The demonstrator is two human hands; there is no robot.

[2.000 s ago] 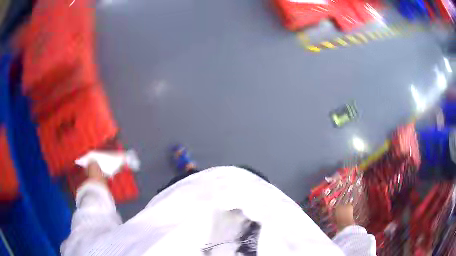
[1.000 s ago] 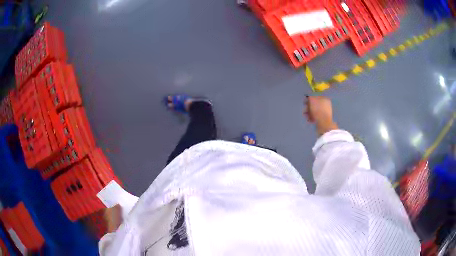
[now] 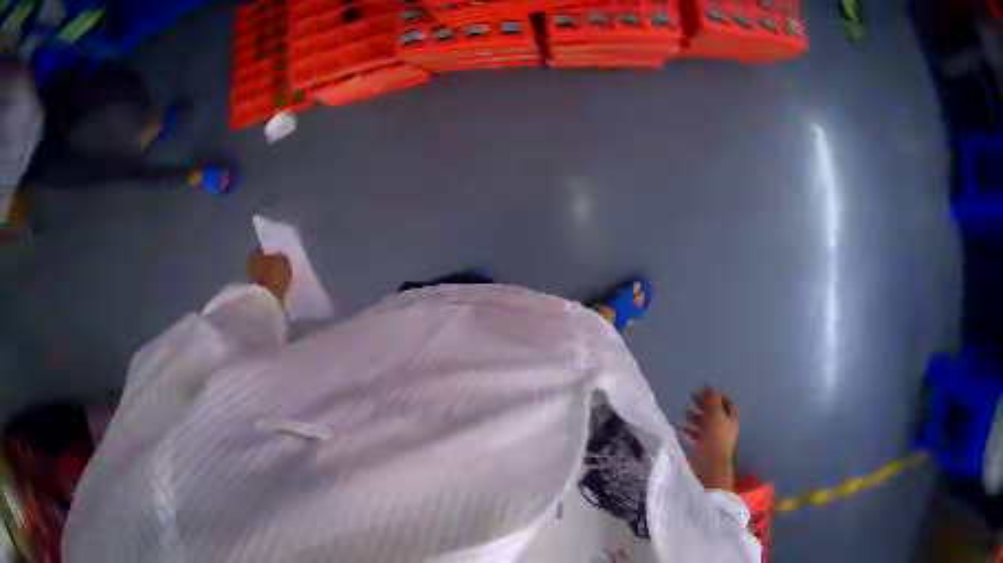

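My left hand (image 3: 271, 272) is closed on a white note slip (image 3: 293, 260), held out at the left above the grey floor. No writing on the slip can be made out. My right hand (image 3: 713, 423) hangs low at the right, fingers somewhat apart. I see no object in it; at this blur a thin thing such as a pen cannot be told.
Stacks of orange-red compartment trays (image 3: 484, 39) stand along the top, with a white tag (image 3: 279, 125) at their left end. A person in dark trousers and blue sandals (image 3: 212, 179) is at the upper left. A blue stool (image 3: 955, 412) and yellow floor tape (image 3: 852, 486) lie right.
The view has turned; tray stacks now lie across the top and a person shows at upper left. My right hand has dropped lower. My left hand, with the slip, is farther forward.
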